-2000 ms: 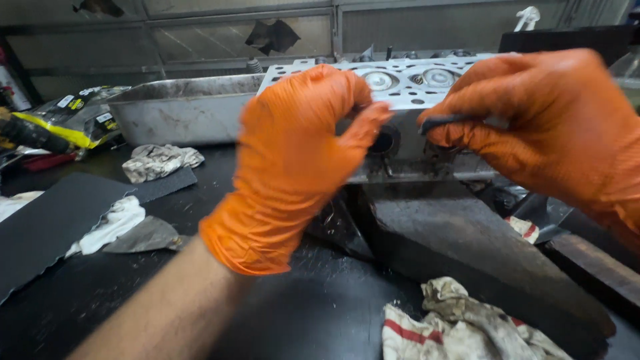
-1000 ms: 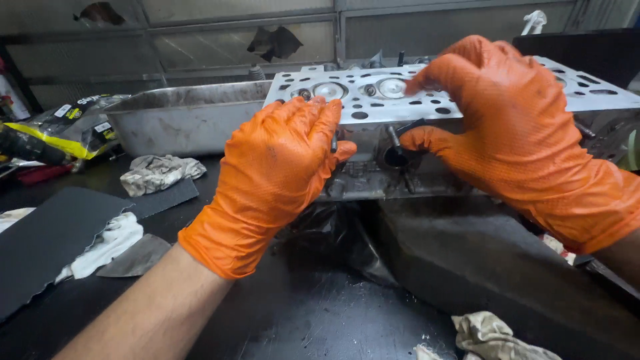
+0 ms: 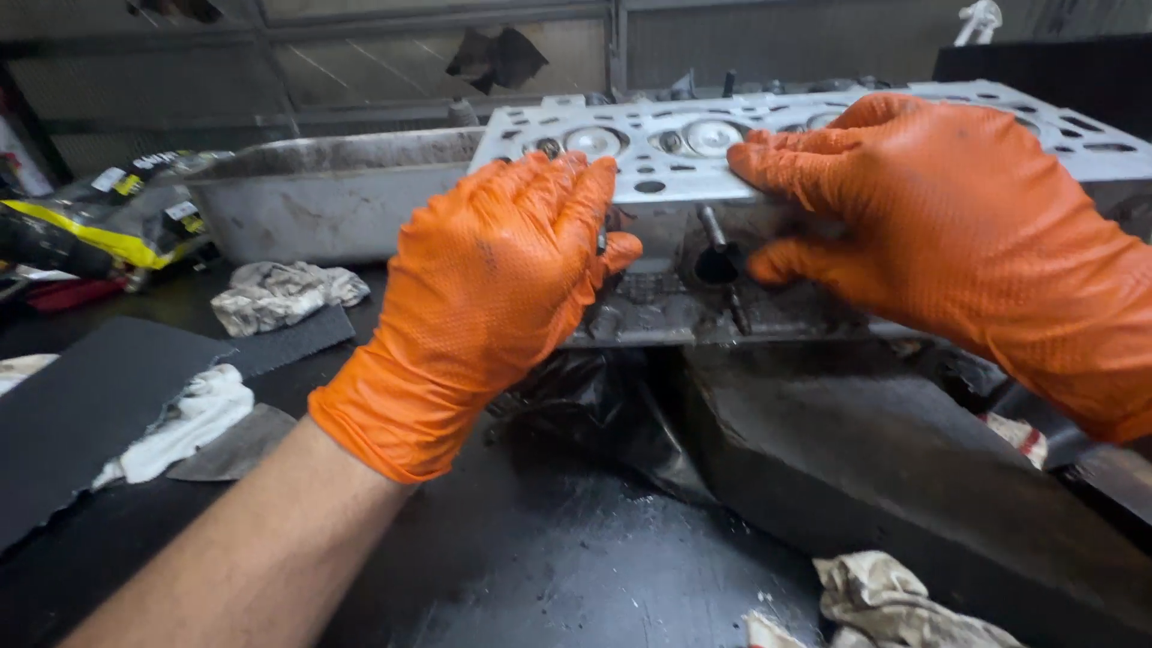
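A metal engine cylinder head (image 3: 666, 184) lies with its flat face up, round valves (image 3: 713, 138) set in that face. My left hand (image 3: 504, 252), in an orange textured glove, rests on its near left edge, fingertips on top and thumb against the side. In a matching glove, my right hand (image 3: 918, 207) spans the near edge further right, fingers over the top face and thumb by a dark round port (image 3: 717, 265). A metal stud (image 3: 712, 227) sticks out above that port. Whether either hand grips a small part is hidden.
A grey metal tray (image 3: 315, 193) stands behind at left, near a black and yellow package (image 3: 99, 225). Crumpled rags (image 3: 286, 297) and dark abrasive sheets (image 3: 99, 405) lie left. A dark block (image 3: 864, 450) extends below the cylinder head, with a stained rag (image 3: 900, 598) at its front.
Two seconds ago my right hand held a small dark piece away from the cylinder head; now it is at the near edge. My left hand has come down onto the edge.
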